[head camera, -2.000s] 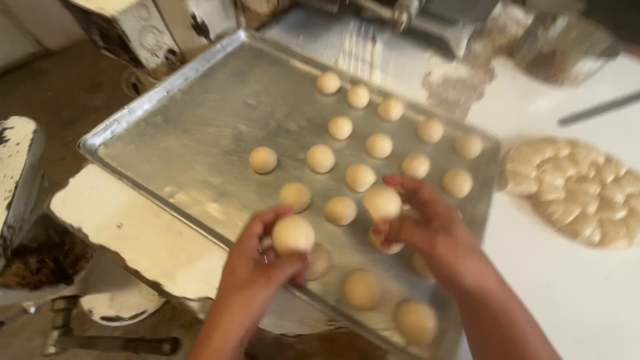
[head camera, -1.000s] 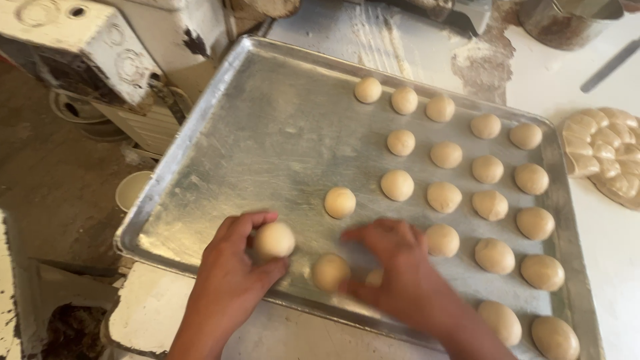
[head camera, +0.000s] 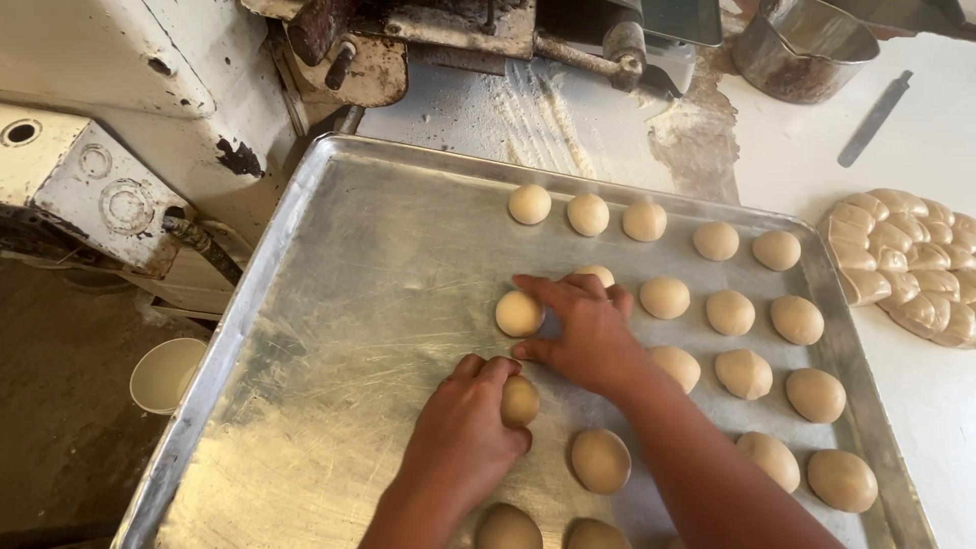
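Rows of round dough balls (head camera: 730, 312) sit on a rimmed metal baking sheet (head camera: 366, 252), mostly over its right half. My left hand (head camera: 465, 427) has its fingers around a dough ball (head camera: 520, 402) near the middle of the sheet. Just above it, my right hand (head camera: 583, 328) spreads thumb and forefinger at the right side of another dough ball (head camera: 519, 313); whether the fingertips touch it, I cannot tell. The right hand and forearm partly cover other balls.
Right of the sheet lies a slab of dough divided into many pieces (head camera: 907, 263). Behind it are a metal scraper or blade (head camera: 874, 120) and a worn metal pot (head camera: 804, 53). Rusty machinery (head camera: 457, 30) stands beyond the floured table (head camera: 541, 122). A white bucket (head camera: 166, 374) is below, at left.
The left hand has moved from the sheet's near edge toward its middle, with a dough ball. The right hand has moved farther up the sheet. More balls now stand in the left part of the rows.
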